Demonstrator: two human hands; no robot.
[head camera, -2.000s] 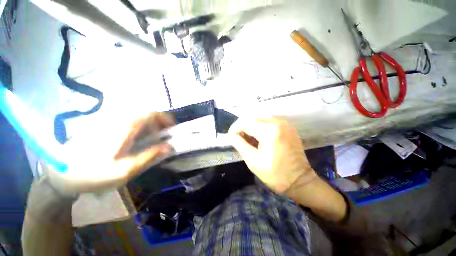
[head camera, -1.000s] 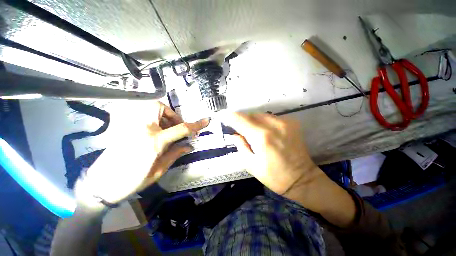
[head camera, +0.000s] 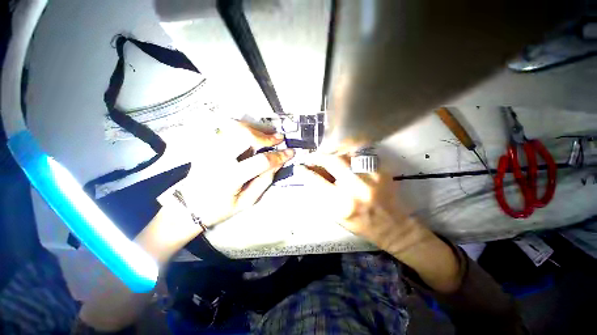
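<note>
A small dark panel with a pale, overexposed area beside it lies under the sewing machine's presser foot area. My left hand comes from the left, its fingertips on the panel close to the foot. My right hand comes from the right, its fingertips on the panel's right side by the needle area. Glare and my fingers hide most of the panel and the needle tip.
The machine head fills the upper right. A lit blue lamp is at left. A dark strip curls on the table. A wooden-handled awl and red-handled scissors lie at right. Dark pieces hang below the edge.
The view has shifted, with more of the machine head and lamp showing. Both hands and the panel have moved in under the needle area, with the fingertips closer together.
</note>
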